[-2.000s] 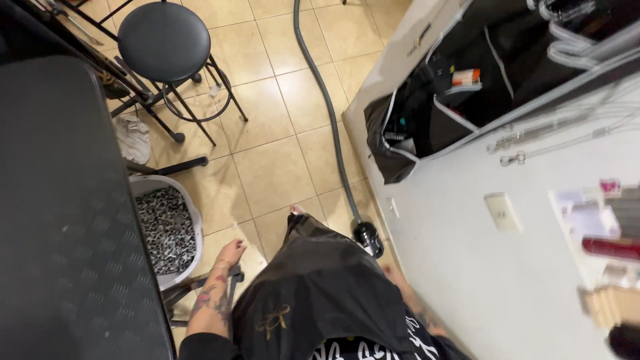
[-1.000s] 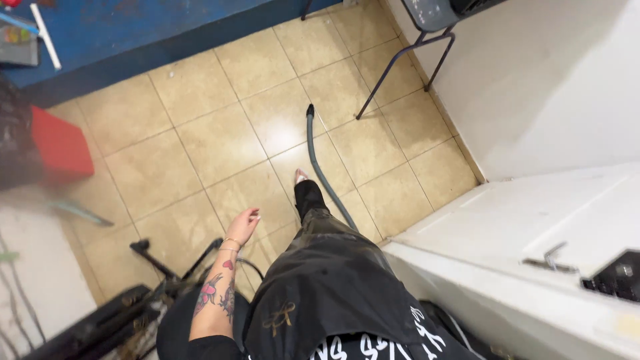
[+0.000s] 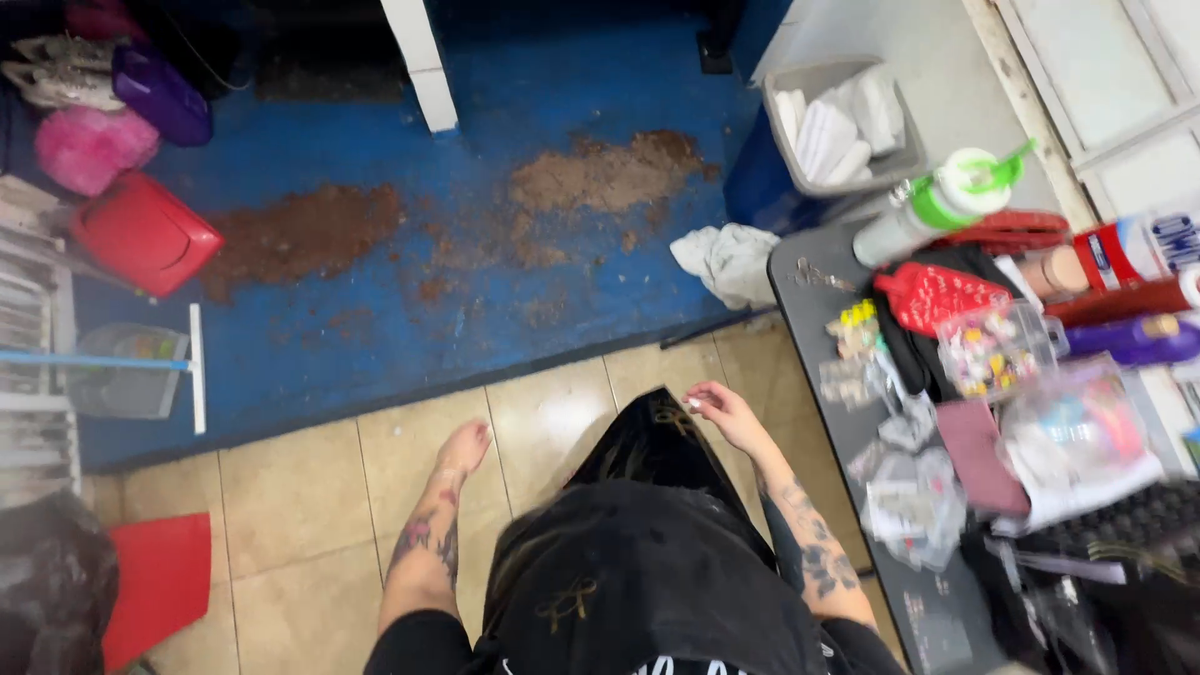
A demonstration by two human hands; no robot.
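Observation:
My left hand [image 3: 466, 444] hangs at my left side over the beige floor tiles [image 3: 291, 506], with nothing in it and its fingers loosely curled. On the other side, my right hand [image 3: 717, 408] is raised by the edge of my black apron [image 3: 637, 544], its fingers bent and apart. A small white spot shows at its fingertips; whether it is a nail or an object I cannot tell. Right of that hand is a dark table [image 3: 797, 309] crowded with small items, among them a clear box of colourful pieces [image 3: 994, 347] and a bottle with a green lid [image 3: 937, 206].
Ahead is a raised blue floor [image 3: 525, 319] with brown worn patches. A white cloth [image 3: 727, 262] lies beside a bin of white cloths [image 3: 834, 131]. To the left are a squeegee [image 3: 197, 366], a red swing lid [image 3: 150, 234] and a dark plastic bag [image 3: 52, 581].
The view has moved forward to the blue raised floor and the crowded table. My right hand, out of sight one second ago, now shows beside the apron.

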